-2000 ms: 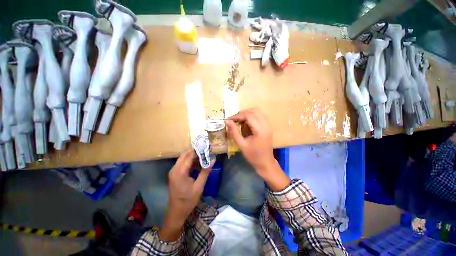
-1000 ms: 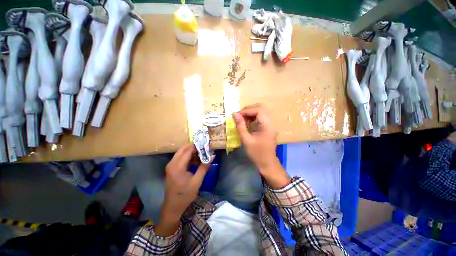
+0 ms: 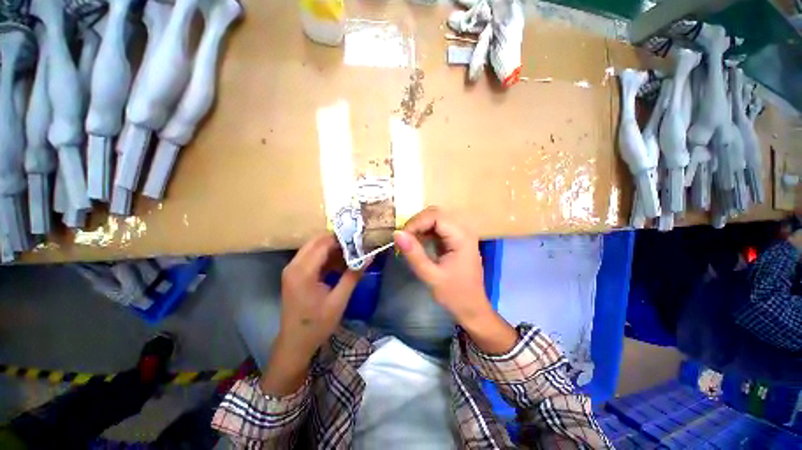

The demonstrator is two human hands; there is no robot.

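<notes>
My left hand holds a stem part at the bench's front edge. Its head with dark outlines faces up, and most of the stem is hidden below. My right hand pinches a thin pale applicator stick between thumb and finger. The stick's tip touches or lies just over the near end of the head. A whitish round patch of paste lies on the bench just beyond the stem head, between two glossy tape strips.
Stem parts lie in rows at left and right. A yellow-white bottle and a whitish glove-like bundle are at the back. A blue-rimmed bin stands below right. A person's checked sleeve shows far right.
The stick has moved from the paste patch to the stem head's near end. My right hand is lower. The camera view has shifted, so the bench appears higher.
</notes>
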